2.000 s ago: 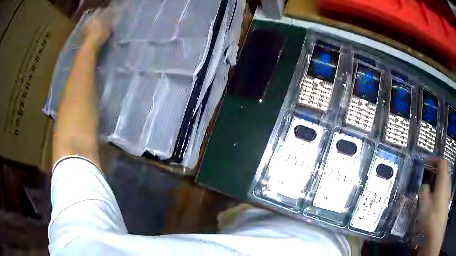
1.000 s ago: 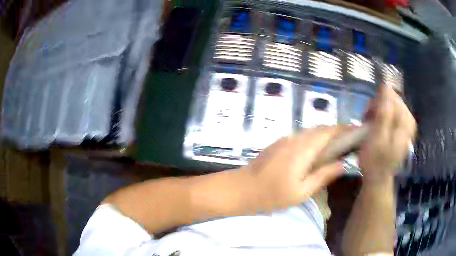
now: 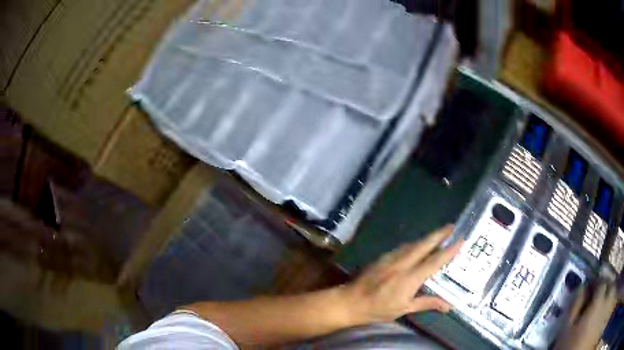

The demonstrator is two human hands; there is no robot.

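Observation:
The clear phone tray (image 3: 448,290) lies on the dark green mat at the right. Its far row shows phones with blue-black screens and pale keypads; its near row shows white phone backs with dark ovals, such as the phone back (image 3: 484,247). My left hand (image 3: 404,277) is at the tray's near left corner, fingers apart, holding nothing that I can see. My right hand (image 3: 590,316) is blurred at the lower right, over the near row beside the third white back; whether it holds anything is unclear.
The cloudy grey cover tray stack (image 3: 274,102) stands left of the mat. A dark flat slab (image 3: 451,137) lies between that stack and the phone tray. A brown carton (image 3: 75,68) is at the far left. A red object (image 3: 592,82) is beyond the mat.
The view has swung left. A second ago my hands were close together over the tray with a thin flat panel between them; now they are apart and the panel is not visible.

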